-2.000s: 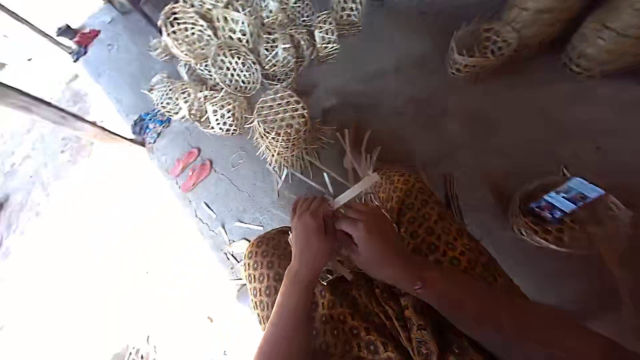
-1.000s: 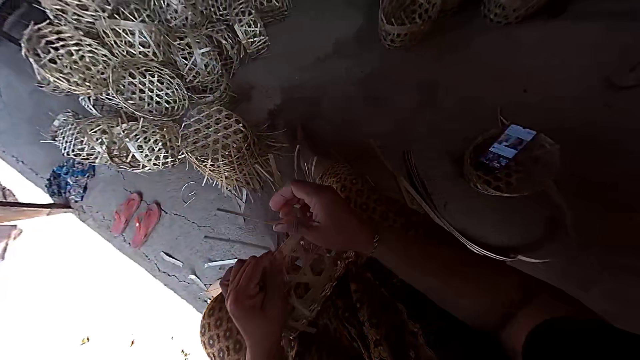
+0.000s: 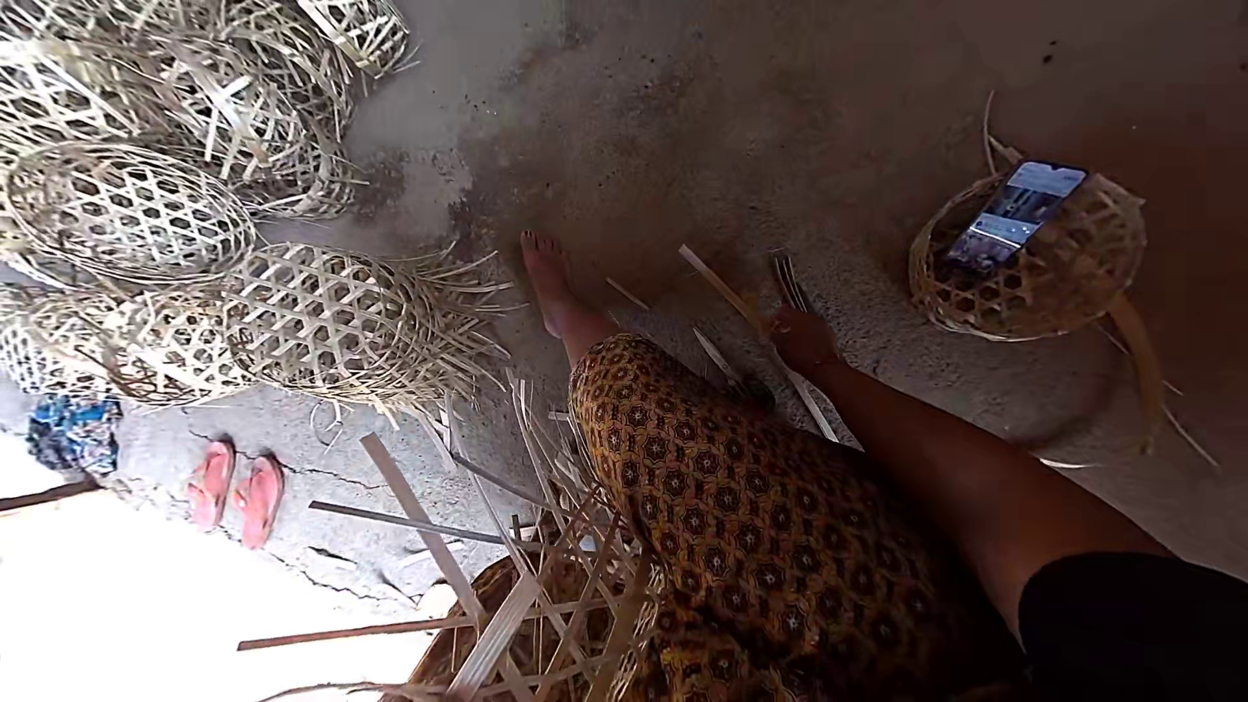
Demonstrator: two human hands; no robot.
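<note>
My right hand [image 3: 804, 341] reaches down to the floor beside my leg, its fingers closed around a bundle of thin split strips [image 3: 792, 283]. A wider flat strip [image 3: 721, 283] runs up to the same hand; whether it is gripped too is unclear. On my lap, over patterned cloth [image 3: 721, 526], lies a partly woven piece of flat strips [image 3: 575, 604], with loose ends sticking out to the left. My left hand is out of view.
Several open-weave baskets [image 3: 322, 322] are piled at the upper left. Pink flip-flops [image 3: 259, 499] and a blue patterned cloth [image 3: 73, 434] lie on the cracked floor. At the right, a phone [image 3: 1019, 214] rests on an upturned woven basket [image 3: 1082, 263]. My bare foot [image 3: 548, 278] is beyond the cloth.
My right hand has left the weaving on my lap and moved right, to the strips on the floor. My left hand has gone out of view. The view has shifted right.
</note>
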